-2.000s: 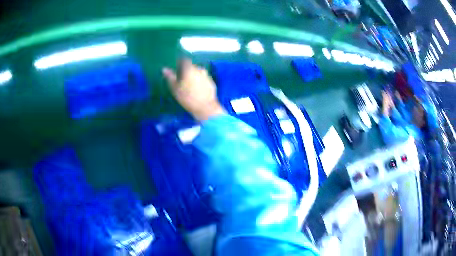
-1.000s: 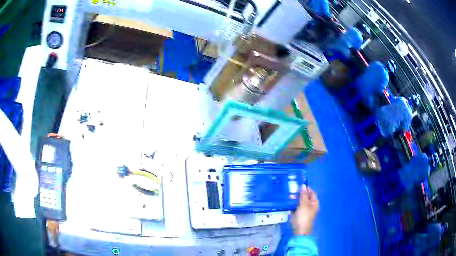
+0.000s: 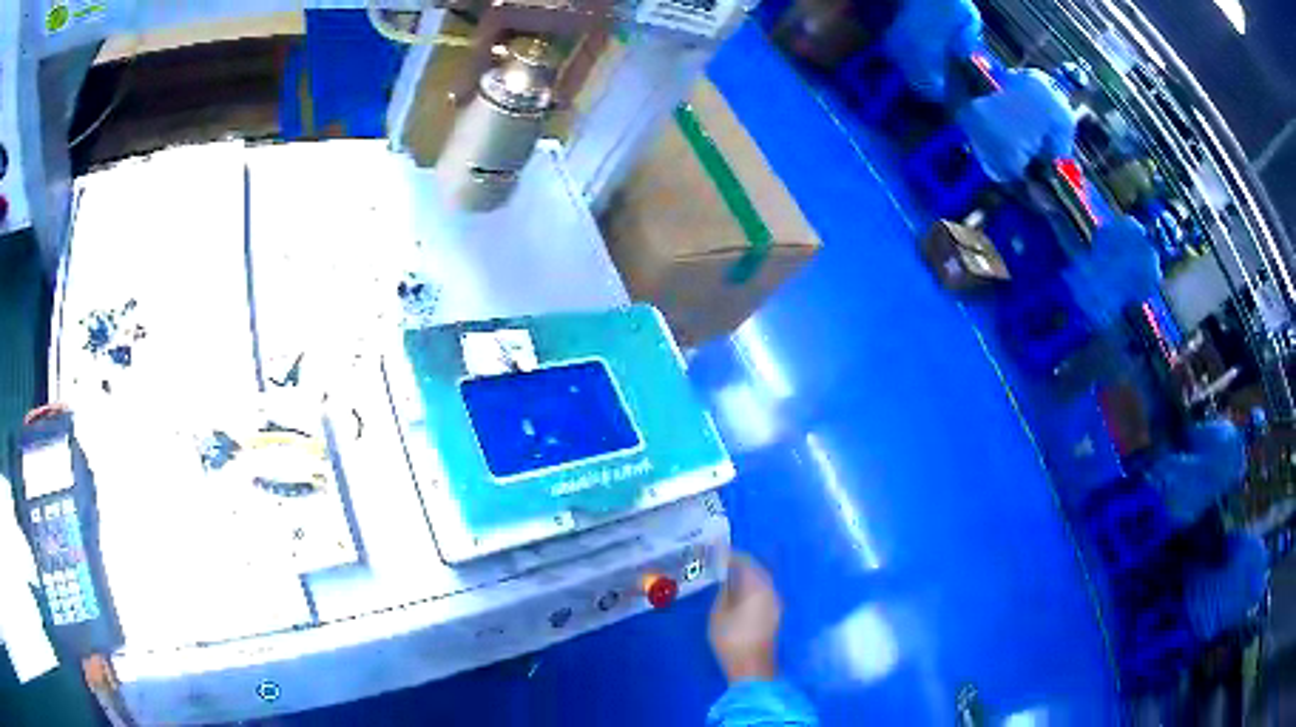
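Note:
The pale teal hold-down frame [image 3: 597, 514] lies flat over the white fixture on the machine table. A blue plastic housing [image 3: 552, 421] shows through its window; the rest of the housing is hidden. A white label [image 3: 496, 350] shows at the frame's upper left. My right hand [image 3: 745, 625] is at the front right corner of the machine, beside a small button [image 3: 694, 568] and a red emergency stop [image 3: 660, 591]. It looks empty, with its fingers slightly apart; whether it touches the button is unclear. My left hand is not in view.
The silver-brass machine head [image 3: 498, 128] hangs behind the frame. A keypad controller [image 3: 63, 540] lies at the left corner. Small yellow-black cutters [image 3: 287, 463] lie on the table. A brown carton [image 3: 711, 234] with green tape stands beyond the machine. Several workers sit along a line at right.
My view has turned from the stacked blue housings to the machine. The raised teal frame is now down over the housing. My right hand has let go of the housing and moved to the front corner.

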